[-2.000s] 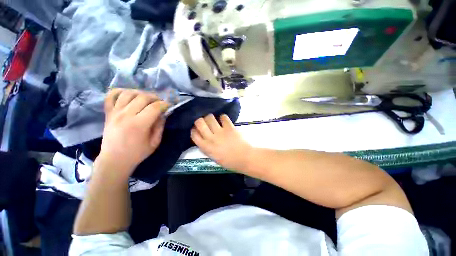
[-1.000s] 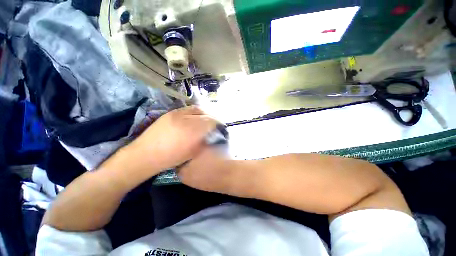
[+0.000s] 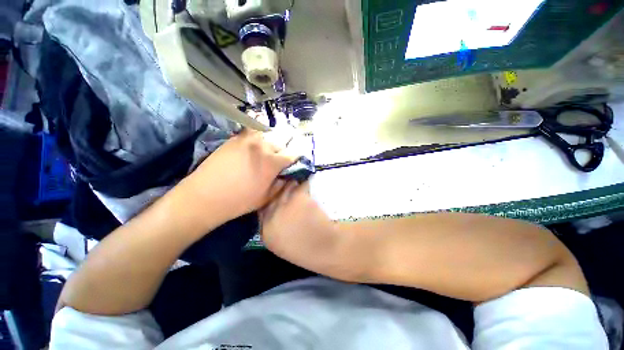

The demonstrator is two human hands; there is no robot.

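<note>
My left hand [image 3: 243,167] lies bent over the cloth just in front of the needle area, its fingertips near the presser foot [image 3: 274,119]. My right hand [image 3: 294,219] is directly below it, partly covered by the left. A small dark and pale fold of cloth [image 3: 297,169] shows between the two hands, held by them; the fingers' exact grip is hidden. The grey garment [image 3: 130,89] with a dark band [image 3: 147,171] is heaped at the left and runs to my left hand.
The sewing machine head [image 3: 328,48] stands above the hands, with a green panel [image 3: 390,65]. Black-handled shears [image 3: 486,119] lie open-handled right of the needle, beside a thin pale stick [image 3: 616,145]. The table has a green edge [image 3: 581,205]. A blue box-like object [image 3: 51,171] is at far left.
Since the oldest frame, my left hand has moved right to the needle area, over my right hand. The dark panel is mostly out of sight. Since the middle frame, the hands have barely shifted.
</note>
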